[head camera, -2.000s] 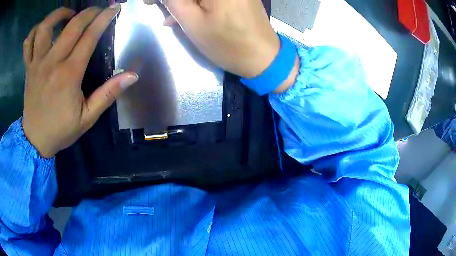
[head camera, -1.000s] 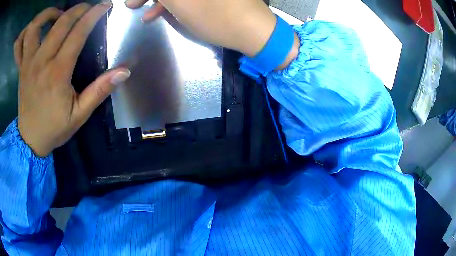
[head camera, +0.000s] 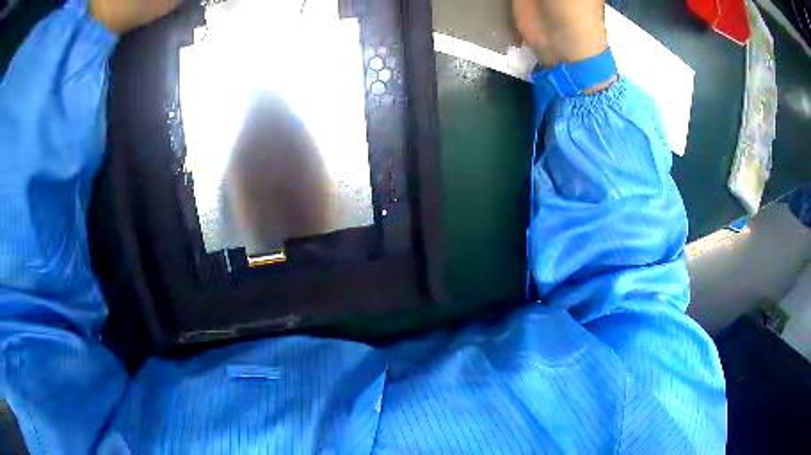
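The opened tablet (head camera: 389, 191) lies in front of me inside a thick black holding tray (head camera: 425, 213). A large shiny silver rectangle (head camera: 347, 169) fills its middle and reflects my head. A tiny gold strip (head camera: 267, 259) shows below the silver area. My left hand (head camera: 133, 11) is at the top left, cut off by the picture's edge; its fingers are out of view. My right hand (head camera: 562, 27) is at the top, right of the tray, over the grey pads; its fingers are cut off too. A blue wrist strap (head camera: 582, 73) is on the right wrist.
Grey pads (head camera: 476, 22) lie on a white backing sheet (head camera: 662, 84) right of the tray. A red bin (head camera: 722, 18) and a long translucent strip (head camera: 756, 115) lie at the far right on the dark-green mat (head camera: 480, 169).
My right hand has moved from above the silver area to the right, over the grey pads. My left hand has moved up off the tablet's left edge to the picture's top. The tray sits slightly left.
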